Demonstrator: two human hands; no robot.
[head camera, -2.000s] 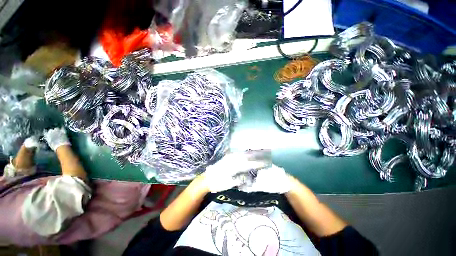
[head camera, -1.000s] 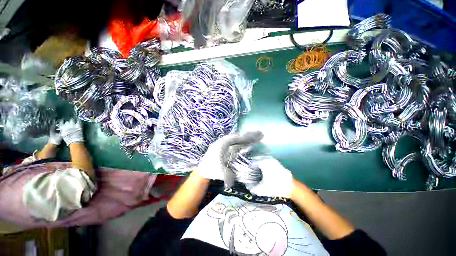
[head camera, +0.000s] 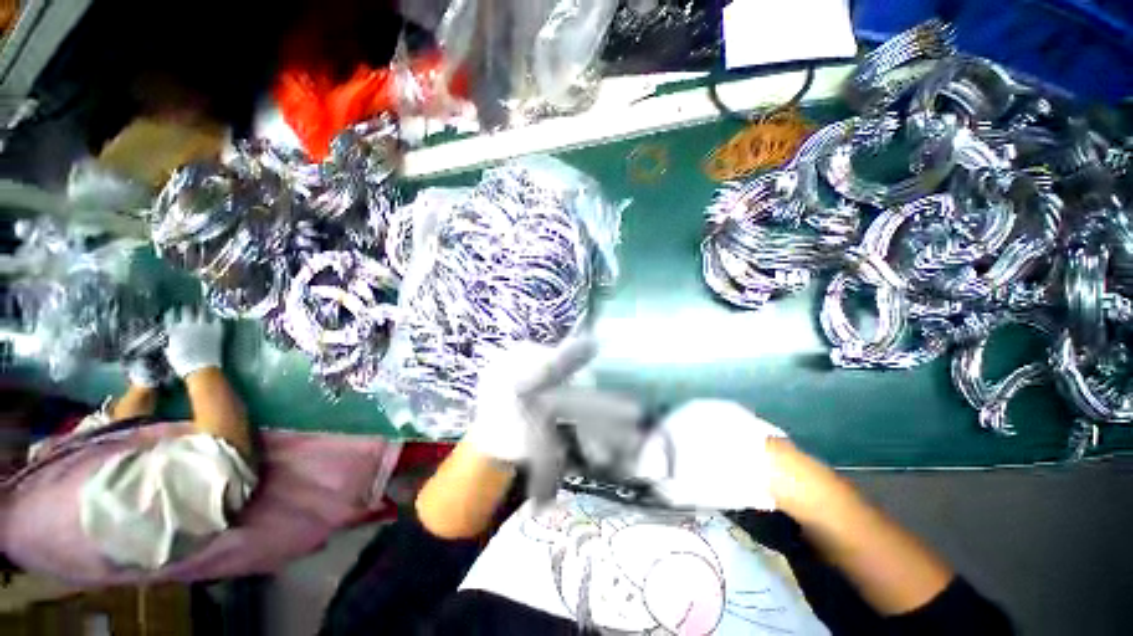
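Note:
My left hand (head camera: 528, 404), in a white knit glove, is at the bench's front edge, right of the lower end of the poly bag. My right hand (head camera: 714, 455), also gloved, is just to its right. A blurred grey bundle of curved wire parts (head camera: 606, 430) shows between the two hands. The right hand is closed around its right end. The left hand's fingers are spread at its left end, and blur hides whether they grip it. The open clear poly bag of loose wire parts (head camera: 497, 280) lies in front and to the left.
Wire bundles are heaped on the right (head camera: 913, 236) and left (head camera: 336, 298). Rubber bands (head camera: 760, 144) lie near the back rail, with a black loop and white paper (head camera: 790, 32) behind. A red-orange bag (head camera: 326, 107) is behind the left pile. A coworker's gloved hands (head camera: 193, 342) are at far left.
The hands came up from low at the bench edge, exposing the bundle. Since the last frame, the left hand's fingers have spread and the right hand has shifted slightly right.

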